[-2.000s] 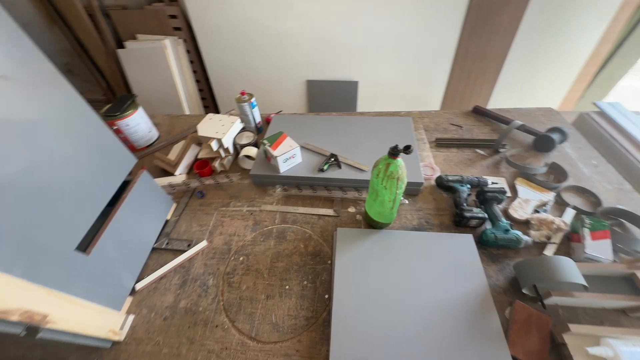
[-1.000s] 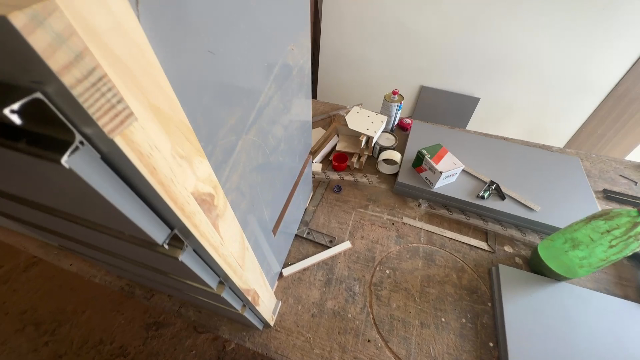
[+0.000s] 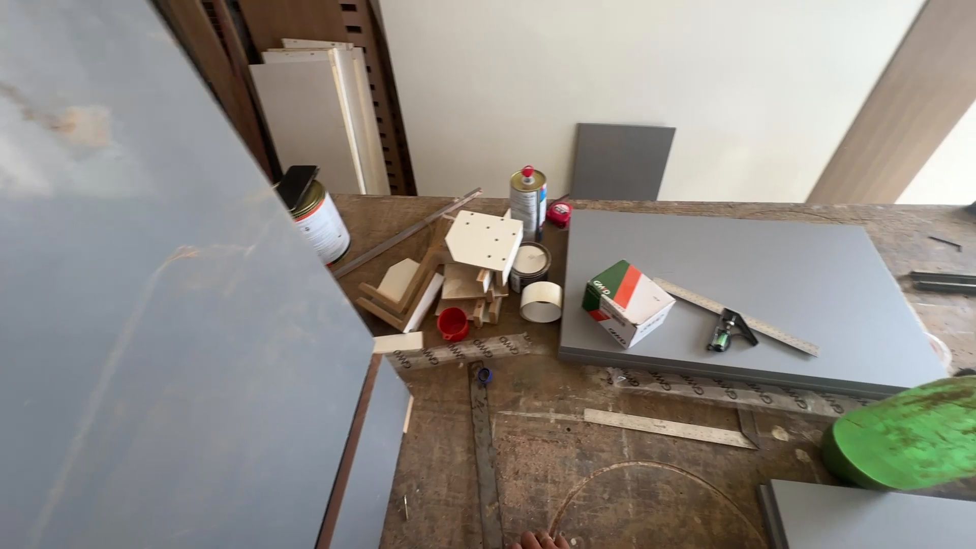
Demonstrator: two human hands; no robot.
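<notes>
Only the fingers of one hand, seemingly my right hand (image 3: 538,541), show at the bottom edge; whatever they touch or hold is cut off. They are over the worn wooden bench, just right of a dark flat metal bar (image 3: 485,457). My left hand is out of view. A large grey panelled cabinet piece (image 3: 175,305) stands at the left. Beyond the fingers lie a metal rule with an angled end (image 3: 671,428) and a small blue ring (image 3: 485,375). A green plastic bottle (image 3: 903,435) is at the right, beside a grey panel (image 3: 877,518).
Grey panels (image 3: 732,252) at the back carry a cardboard box (image 3: 629,303) and a combination square (image 3: 736,328). Left of them are a tape roll (image 3: 541,302), wood offcuts (image 3: 484,240), a red cup (image 3: 453,324), a metal can (image 3: 528,202), a paint tin (image 3: 324,229) and a red tape measure (image 3: 559,214).
Fingers have come into view at the bottom. The pale strip that lay on the bench near the cabinet piece one second ago no longer shows there. The view has shifted.
</notes>
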